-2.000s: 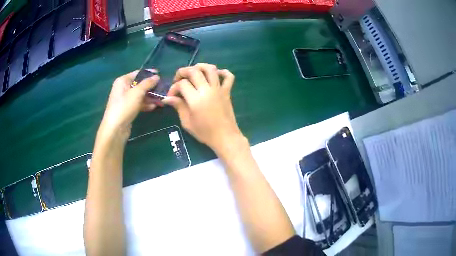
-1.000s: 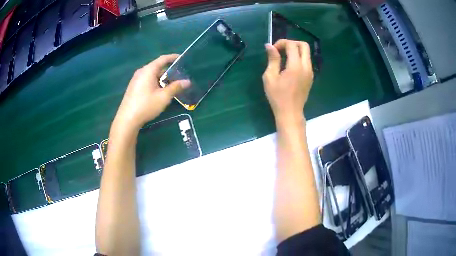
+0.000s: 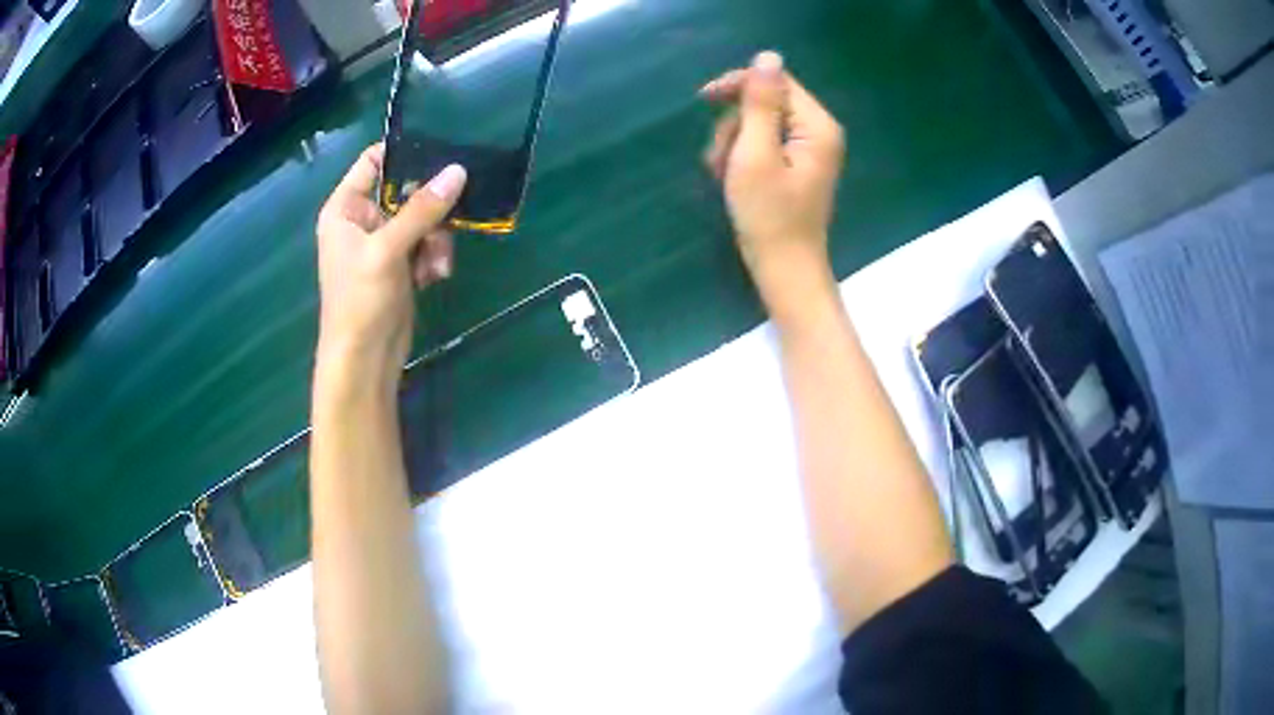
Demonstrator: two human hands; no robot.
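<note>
My left hand holds a phone middle frame by its black-panel end, thumb on the panel. Yellow-orange marks show along that end; its far end is cut off by the top edge. My right hand is raised over the green belt, fingers bent, with nothing visible in it. A row of frames lies on the green belt along the white sheet, partly hidden by my left forearm. Stacked frames lie overlapping on the sheet at the right.
A black ridged tray stands at upper left with a red label and a white round object. Printed sheets lie at far right. Grey metal equipment is at upper right.
My left hand has lifted and turned its frame more upright. My right hand has let go of the other frame, which is no longer in view. The view has shifted.
</note>
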